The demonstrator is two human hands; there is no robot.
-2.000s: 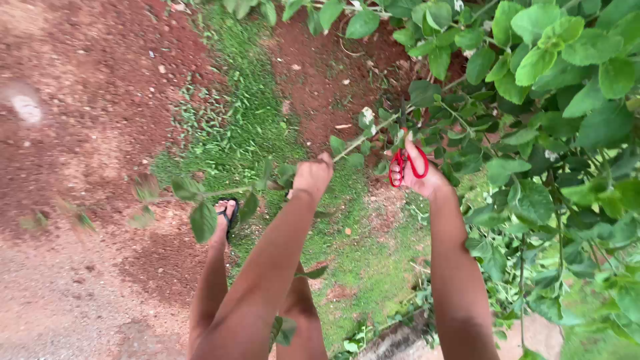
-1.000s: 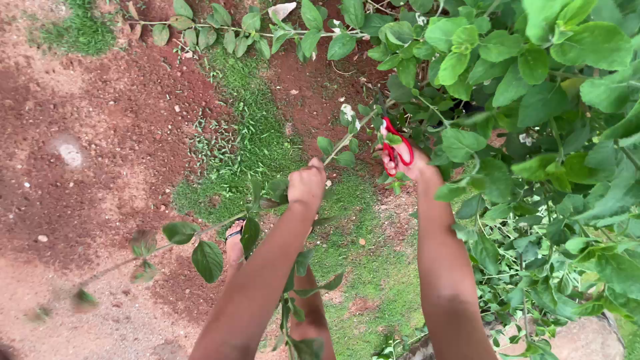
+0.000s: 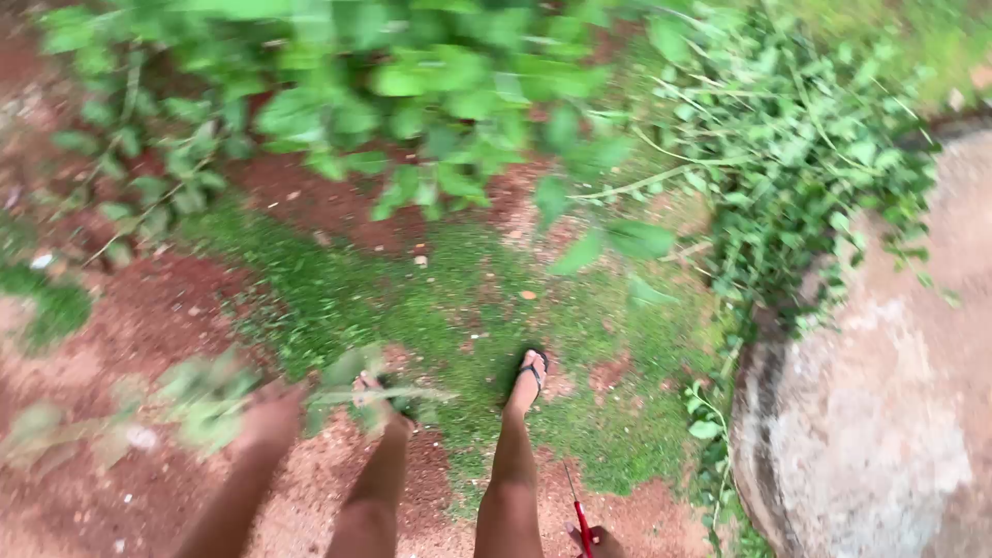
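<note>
My left hand (image 3: 271,415), blurred by motion, is closed around a leafy branch (image 3: 209,403) at the lower left. The branch's bare stem end points right, across the front of one foot. Low in the view, right of my legs, my right hand (image 3: 597,540) holds scissors with red handles (image 3: 583,527). Their thin blades point up and look closed together. Part of my right hand is cut off by the bottom edge. A leafy green shrub (image 3: 434,93) fills the upper middle, blurred.
Cut leafy stems (image 3: 806,155) lie heaped at the upper right, against a rounded concrete slab (image 3: 876,403). My feet in black flip-flops (image 3: 531,370) stand on patchy grass (image 3: 465,310) and reddish soil (image 3: 170,310). More leafy branches hang at the upper left.
My left hand has moved left with the branch, whose stem end is now away from the shrub. My right hand has drawn down and back with the scissors. The view has shifted a lot.
</note>
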